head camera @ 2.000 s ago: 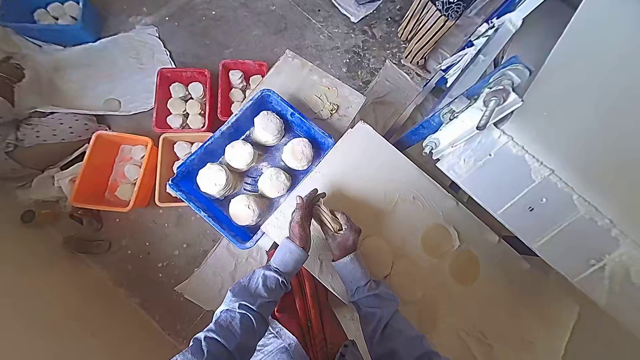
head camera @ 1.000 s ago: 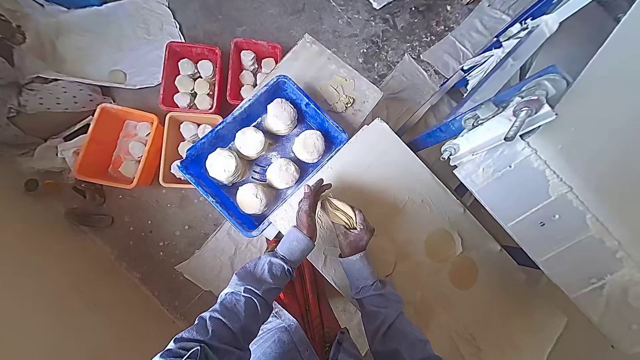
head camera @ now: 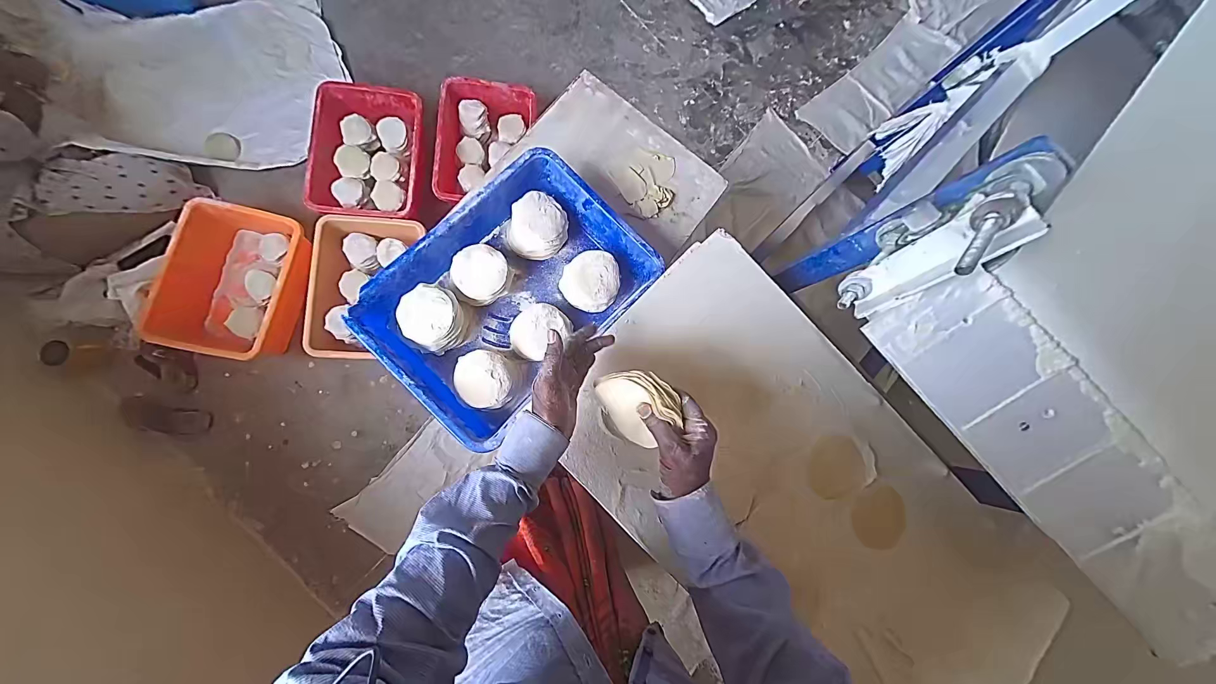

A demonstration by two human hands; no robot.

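My right hand (head camera: 686, 445) grips a stack of thin round dough discs (head camera: 629, 404) above the pale work board (head camera: 750, 380), thumb on top. My left hand (head camera: 562, 380) holds nothing, its fingers apart, over the lower right rim of the blue plastic tray (head camera: 622, 318). In this tray stand several floured dough stacks (head camera: 480, 274); my left fingertips are close to one of them (head camera: 540, 331), and whether they touch it cannot be told. Two flat round shapes (head camera: 841, 466) lie on the board to the right of my right hand.
Two red tubs (head camera: 318, 152), an orange tub (head camera: 161, 285) and a peach tub (head camera: 318, 285) hold smaller dough rounds beyond the blue tray. Dough scraps (head camera: 646, 182) lie on a board behind it. A machine frame with a bolt (head camera: 988, 237) stands at right. Part of another person shows at far left.
My hands have moved apart. The dough stack, between both hands before, is now in my right hand only, and my left hand is at the blue tray's edge.
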